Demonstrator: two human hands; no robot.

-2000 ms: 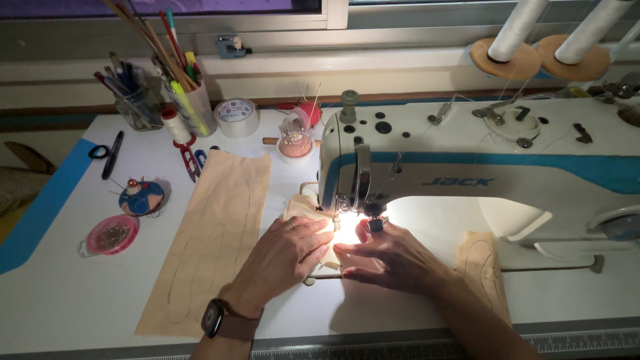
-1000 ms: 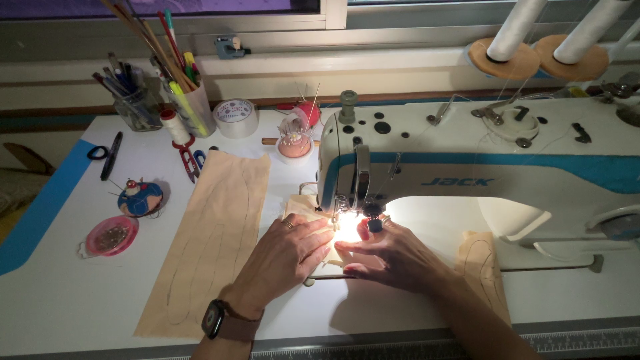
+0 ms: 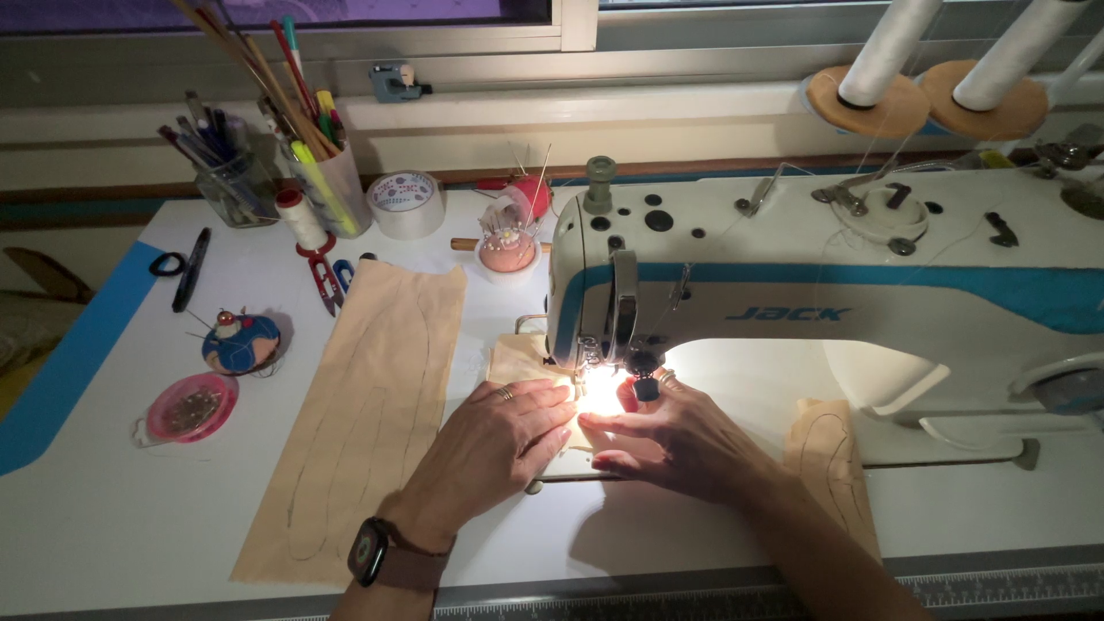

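Under the lit needle area of a white and teal Jack sewing machine (image 3: 776, 302) lies a small piece of beige fabric (image 3: 517, 355). My left hand (image 3: 500, 440) rests flat on it, left of the presser foot, fingertips at the bright spot. My right hand (image 3: 681, 431) is at the fabric's right side, its fingers bent and their tips near the needle; glare hides what they touch. A long beige fabric piece with drawn outlines (image 3: 371, 414) lies left of my left hand. A smaller marked piece (image 3: 824, 440) lies partly behind my right forearm.
A blue pincushion (image 3: 241, 341), a pink dish of pins (image 3: 191, 407) and a black pen (image 3: 191, 269) lie at the left. Behind are red thread snips (image 3: 326, 280), pen holders (image 3: 336, 185), a tape roll (image 3: 407, 204) and a pink pincushion (image 3: 507, 250). A metal ruler (image 3: 1000, 588) runs along the front edge.
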